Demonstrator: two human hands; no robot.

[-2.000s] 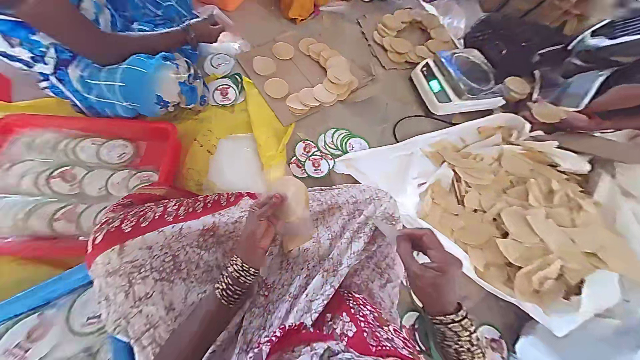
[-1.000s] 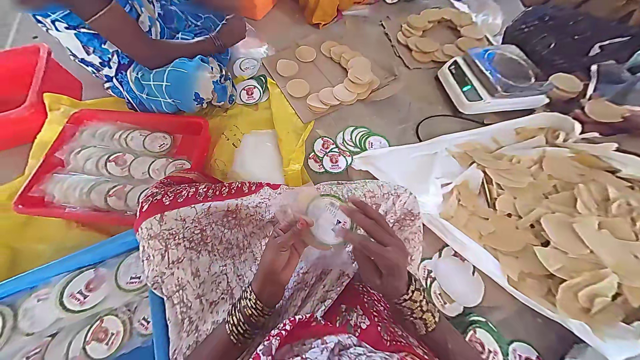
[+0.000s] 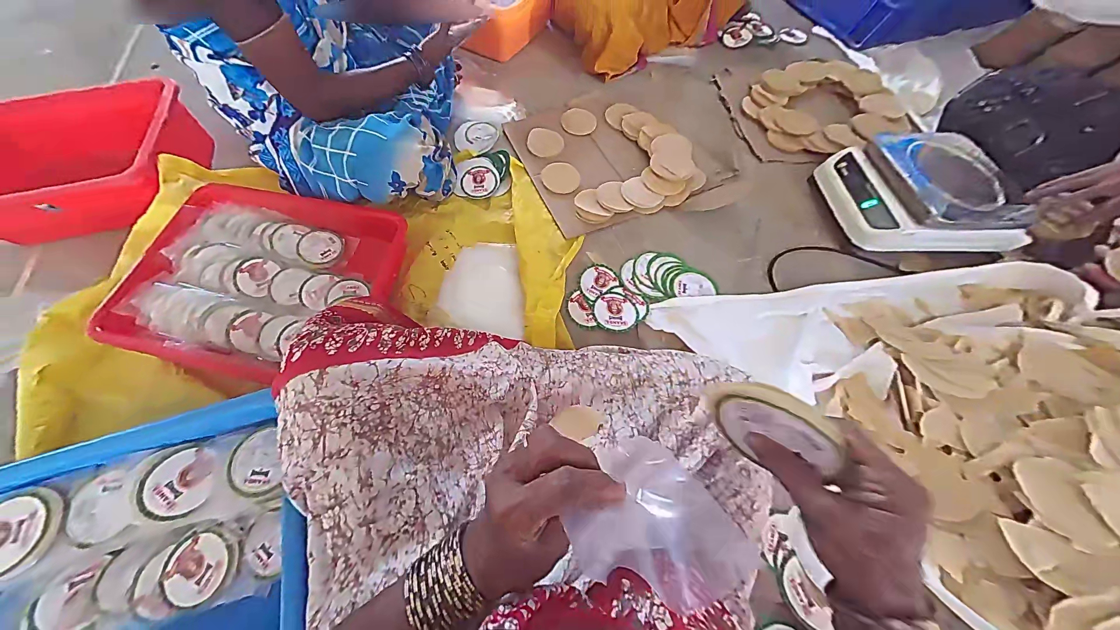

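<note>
My left hand (image 3: 542,503), with bangles on the wrist, pinches a clear plastic bag (image 3: 661,516) over my lap. A tan disc (image 3: 576,423) shows at its fingertips. Held in my right hand (image 3: 862,516), to the right of the bag, is a stack of round tan discs with a printed label (image 3: 779,429) on its face. Loose round labels (image 3: 801,586) lie below that hand, partly hidden by it.
Packed discs fill a red tray (image 3: 394,254) and a blue crate (image 3: 293,560) at left. Round labels (image 3: 615,309) lie ahead. Tan pieces (image 3: 971,350) heap on white sheeting at right, below a digital scale (image 3: 862,201). Another person's arm (image 3: 324,83) is at upper left.
My hands, close together around a labelled disc one second ago, are now apart. My right hand has moved right with the labelled stack, and the bag hangs from my left hand.
</note>
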